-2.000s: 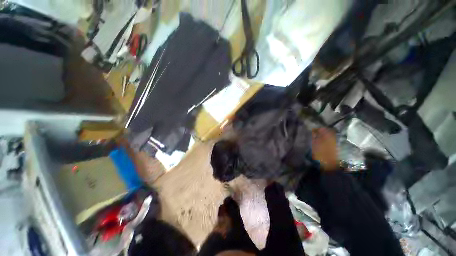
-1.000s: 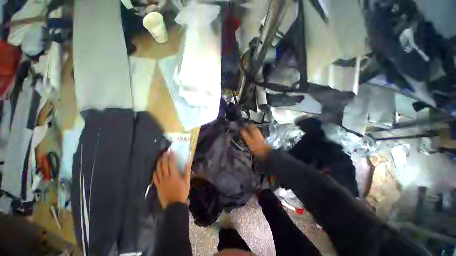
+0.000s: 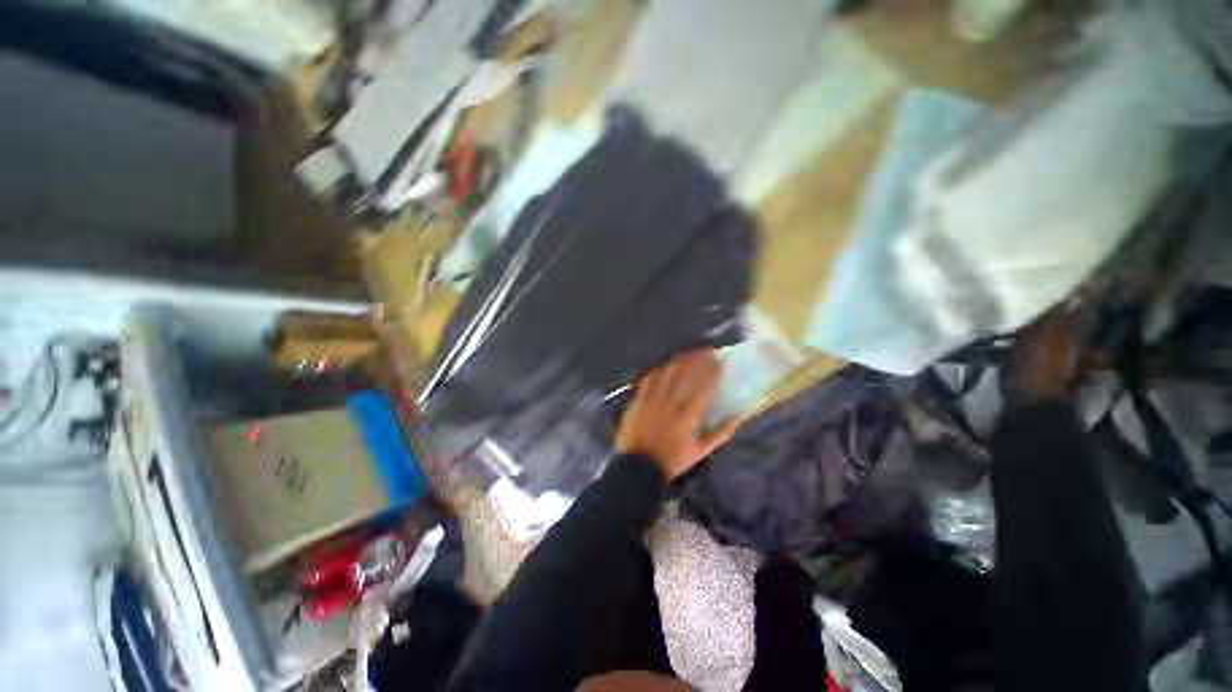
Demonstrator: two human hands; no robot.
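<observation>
A stack of dark cut panels [image 3: 608,264] with thin white lines lies on the wooden table in the middle. My left hand [image 3: 676,412] lies palm down at its near right edge, fingers spread, holding nothing that I can see. My right hand [image 3: 1047,354] is at the right, blurred and in shadow, near the edge of a pale fabric pile [image 3: 1040,203]. Its fingers are not clear. A crumpled dark fabric heap [image 3: 811,446] sits between the hands, below the table edge.
A light-walled bin [image 3: 169,507] at lower left holds a cardboard box [image 3: 297,480], a blue strip and red items. A white table [image 3: 47,541] is beyond it. Pale cut pieces lie at the top. Dark and grey scraps crowd the right. Speckled floor [image 3: 703,595] shows below.
The view has swung left, bringing the bin back in. My left hand still rests by the dark panels, with fingers spread. My right hand has left the crumpled dark heap and is farther right.
</observation>
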